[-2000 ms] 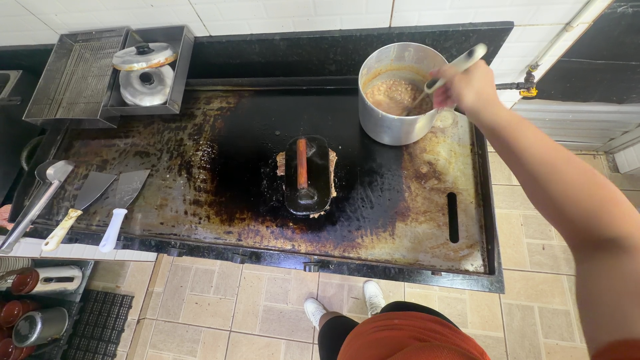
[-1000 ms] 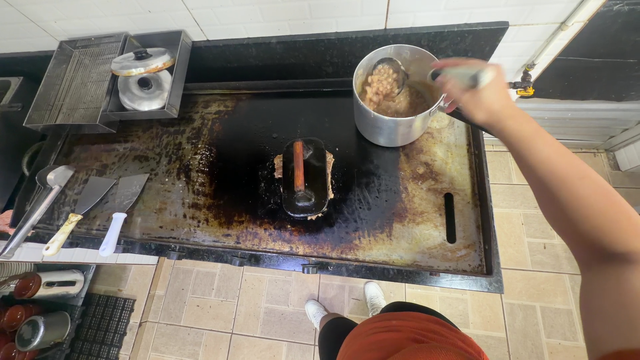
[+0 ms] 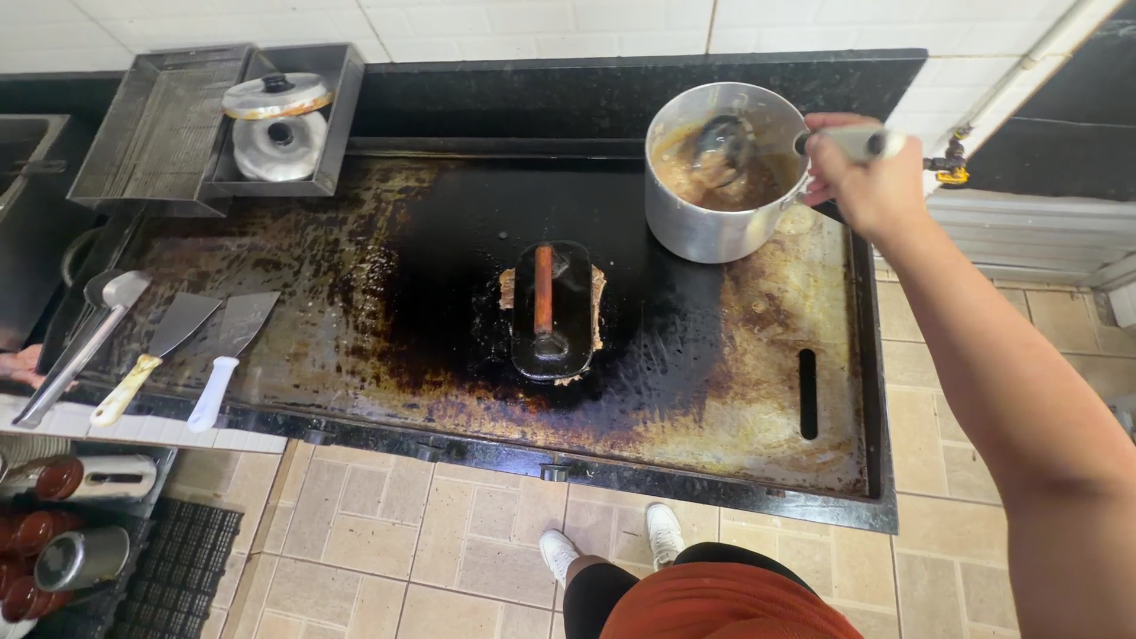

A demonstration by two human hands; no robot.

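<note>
My right hand (image 3: 856, 173) grips the pale handle of a ladle (image 3: 723, 149) at the right rim of a deep aluminum pot (image 3: 714, 231). The ladle's round bowl is inside the pot, over brownish, wet food (image 3: 701, 182), blurred. The pot stands on the back right of a flat griddle (image 3: 426, 373). Left of it, on the dark middle, lies a black oval press (image 3: 572, 311) with a reddish-brown handle; browned food edges show beneath it. My left hand is not in view.
Two scrapers (image 3: 185, 324) (image 3: 248, 319) and long metal utensils (image 3: 84, 355) lie at the griddle's left. Metal trays (image 3: 182, 98), one holding pot lids (image 3: 280, 146), stand back left. Part of a person's hand (image 3: 22, 366) shows at the left edge. Jars (image 3: 80, 559) stand below.
One second ago the ladle held a heap of pale, lumpy food above the pot's contents; now its bowl is lower inside the pot, without that heap. My right hand has stayed by the rim.
</note>
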